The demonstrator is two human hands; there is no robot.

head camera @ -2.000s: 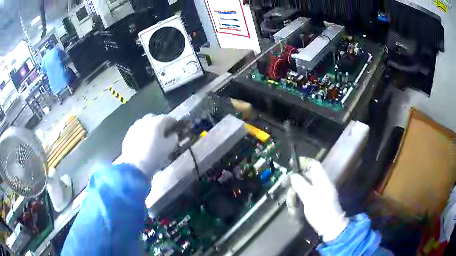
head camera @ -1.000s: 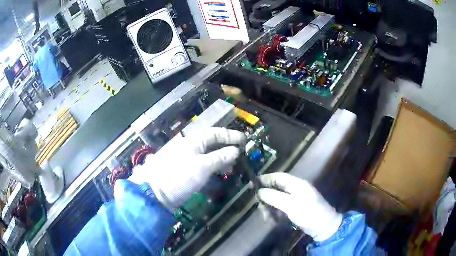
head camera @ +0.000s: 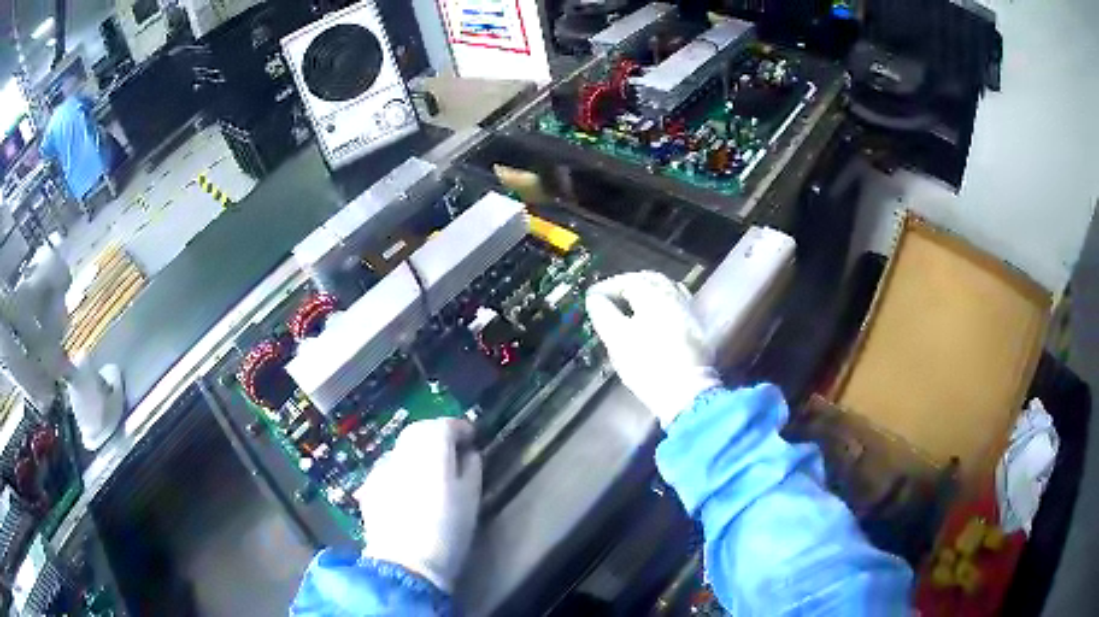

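Observation:
A large green circuit board point(head camera: 416, 404) lies in a dark carrier in front of me, with a long silvery finned heatsink point(head camera: 416, 295), dark red ring coils point(head camera: 259, 370) and a yellow block point(head camera: 553, 234) at its far end. My white-gloved left hand point(head camera: 422, 497) is at the board's near edge, fingers together and fingertips hidden. My white-gloved right hand point(head camera: 648, 338) is at the board's right corner with curled fingers. A dark strip runs along the edge between the hands. Whether either hand grips it cannot be told.
A second populated board point(head camera: 687, 111) lies in a carrier further up the line. A white blower point(head camera: 347, 84) stands behind the rail. An open brown box point(head camera: 952, 344) is at right, with yellow pieces point(head camera: 968, 554) on red and white cloth below. A person in blue point(head camera: 75, 142) is far left.
My left hand has moved from over the heatsink to the near edge. My right hand has moved up to the board's right corner. The dark bar no longer stands up from my right hand.

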